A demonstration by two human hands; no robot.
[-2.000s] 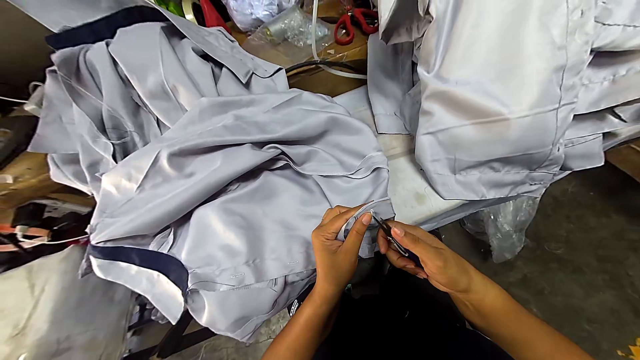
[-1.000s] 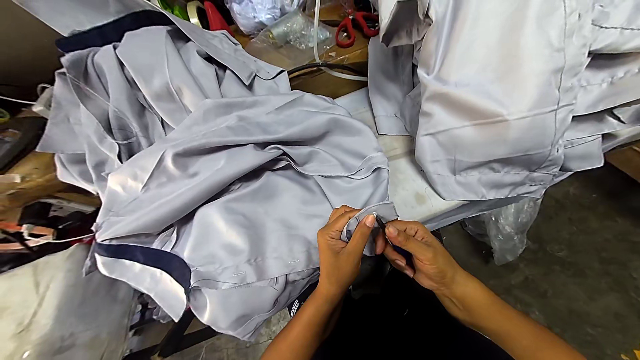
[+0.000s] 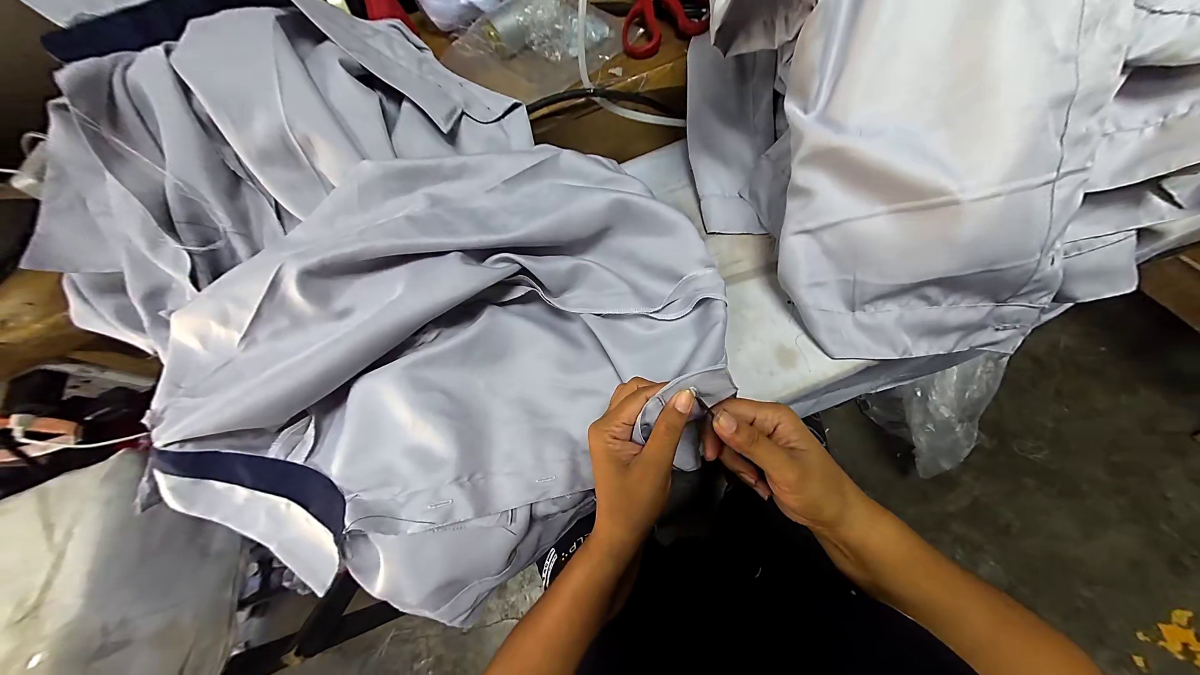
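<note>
A light grey satin-like garment with a navy band at its neck edge lies in folds across the work surface. At its lower right corner my left hand pinches the hemmed edge between thumb and fingers. Just right of it, my right hand holds a small dark pointed tool, its tip at the pinched cloth by my left thumb. Most of the tool is hidden in my fingers, so its kind cannot be told. Slits like buttonholes show along the garment's front strip.
More grey garments are stacked at the right over a pale board. Red-handled scissors and a clear plastic bag lie at the back. Another plastic bag hangs below the board. A black cable crosses the wood.
Two seconds ago more of the dark tool showed in my right hand, and that hand was turned differently. It has closed in around the tool. My left hand keeps its pinch on the edge.
</note>
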